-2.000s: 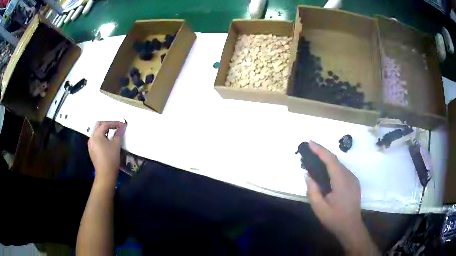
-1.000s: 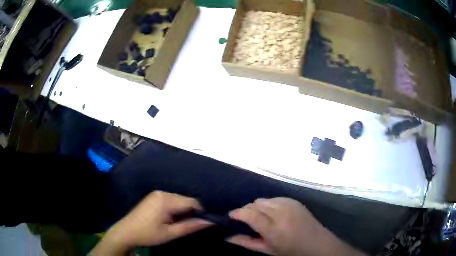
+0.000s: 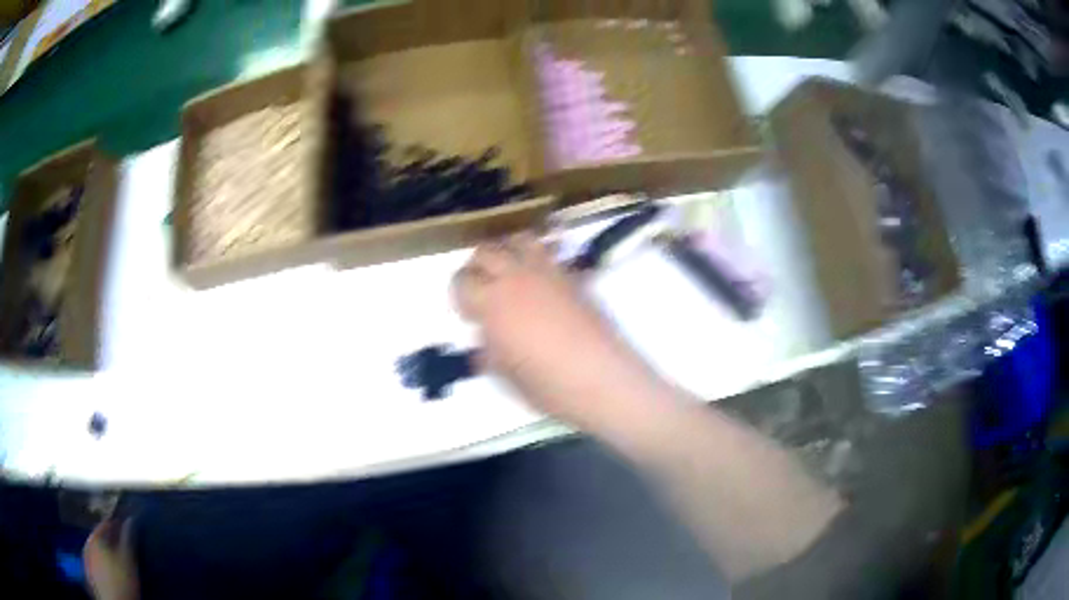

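Note:
The picture is blurred. My right hand (image 3: 522, 307) is low over the white bench, palm down, just right of and above the black cross-shaped piece (image 3: 436, 370); whether it holds anything is not clear. A black oblong housing (image 3: 621, 232) lies right beside its fingers, among pale ones. Another dark oblong housing (image 3: 717, 277) with a pink one beside it lies further right. My left hand (image 3: 109, 565) shows only in part at the lower left, below the bench edge; its fingers are not clear. The single black round piece is not visible near the cross.
Cardboard boxes stand along the back: beige caps (image 3: 249, 240), black caps (image 3: 428, 229) and pink caps (image 3: 656, 176). A box with dark blocks (image 3: 80, 340) is at far left. A deeper box (image 3: 821, 223) and clear plastic (image 3: 950, 352) are at right. A small dark block (image 3: 97, 424) lies at left.
The view has swung to the right. My hands, together below the bench edge a second ago, are now apart; my right hand has moved up over the bench beside the cross.

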